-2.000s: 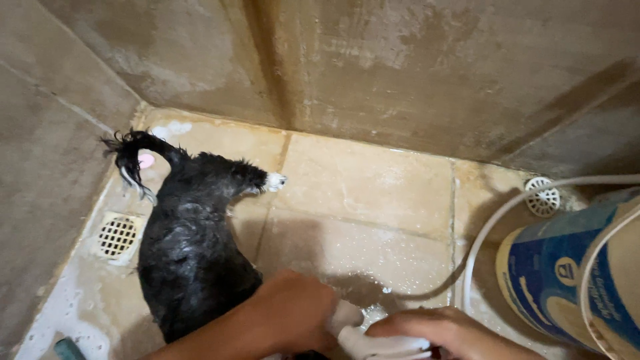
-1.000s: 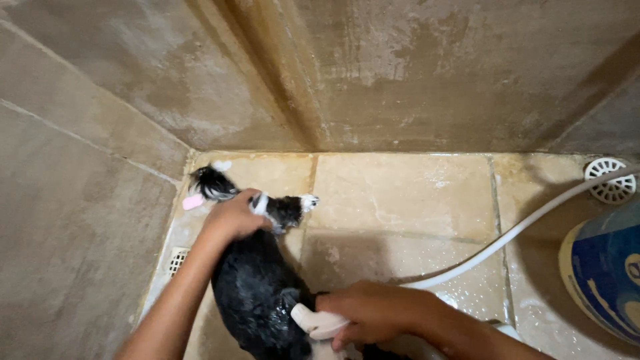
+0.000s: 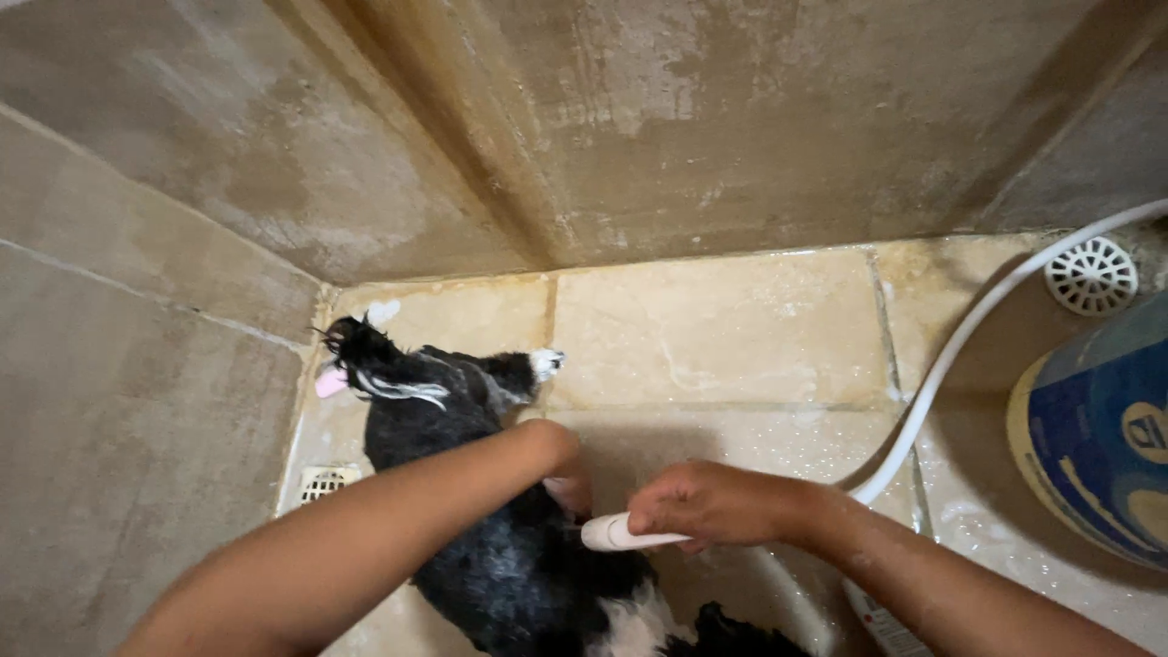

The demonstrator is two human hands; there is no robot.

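Observation:
A wet black and white dog stands on the tiled floor, its tail end toward the wall corner and a white-tipped paw out to the right. My left hand reaches across its back and down against its far side; the fingers are mostly hidden. In my right hand is a white hand shower, its head close to the dog's side, just below my left hand. A white hose passes behind my right wrist.
A blue bucket stands at the right, near a round white drain cover. A square drain grate and a pink object lie left of the dog. A white bottle lies under my right forearm. Tiled walls enclose the floor.
My left hand has left the dog's hindquarters near the tail, where it was a second ago, and moved down along its side. The hand shower has stayed close to the dog.

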